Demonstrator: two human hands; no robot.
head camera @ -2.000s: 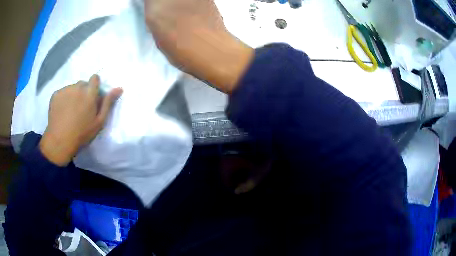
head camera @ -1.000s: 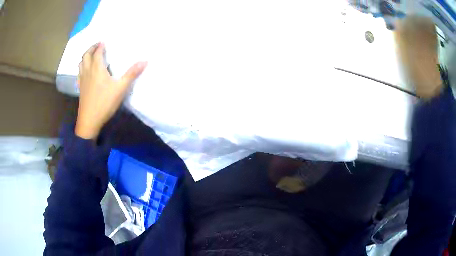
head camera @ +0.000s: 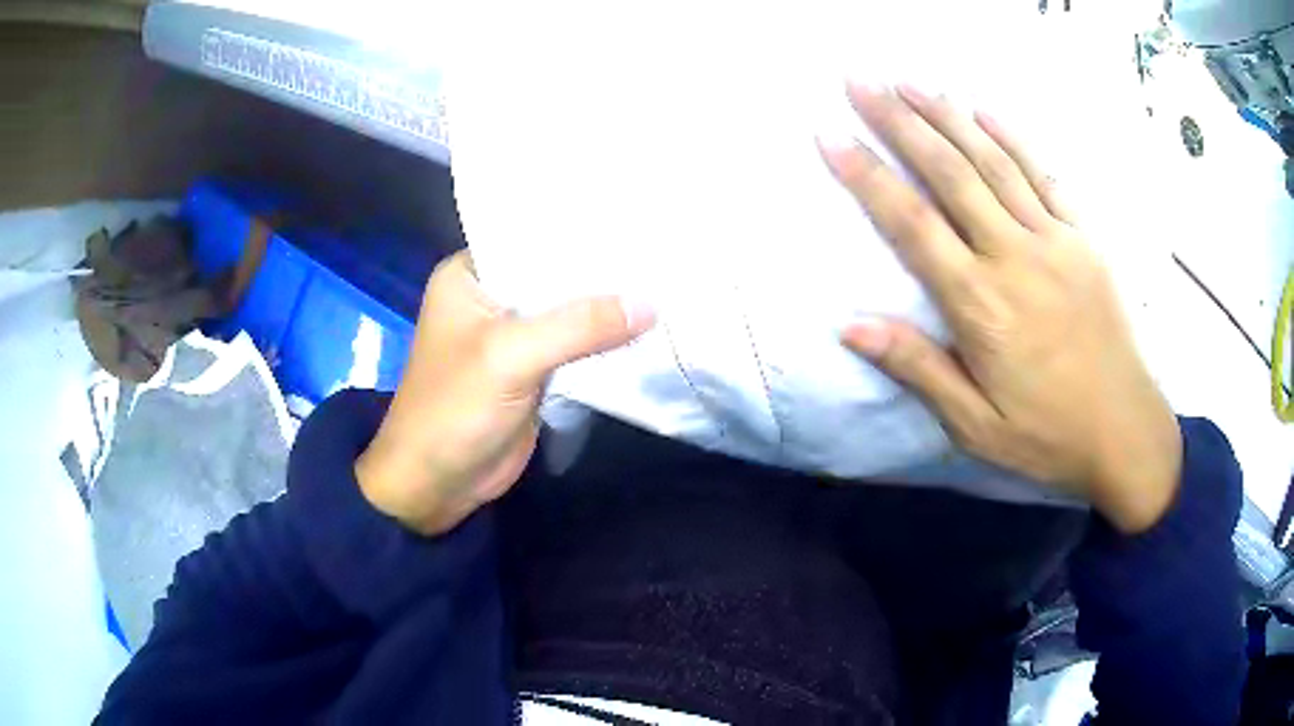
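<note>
A large bright white fabric layer lies over the table and its front edge, with thin dark stitch lines near its lower edge. My left hand grips the fabric's lower left edge, thumb on top and fingers hidden beneath. My right hand lies on top of the fabric to the right, palm down, fingers spread and holding nothing. The fabric is overexposed, so its upper outline cannot be told from the white tabletop.
A measuring tape runs along the table's front edge at upper left. Below are a blue plastic basket and a grey fabric piece with white edging. A yellow scissor handle shows at the right rim.
My right hand has come back from the far right onto the fabric. My left hand has moved from lying open at the left to gripping the edge. The view has shifted.
</note>
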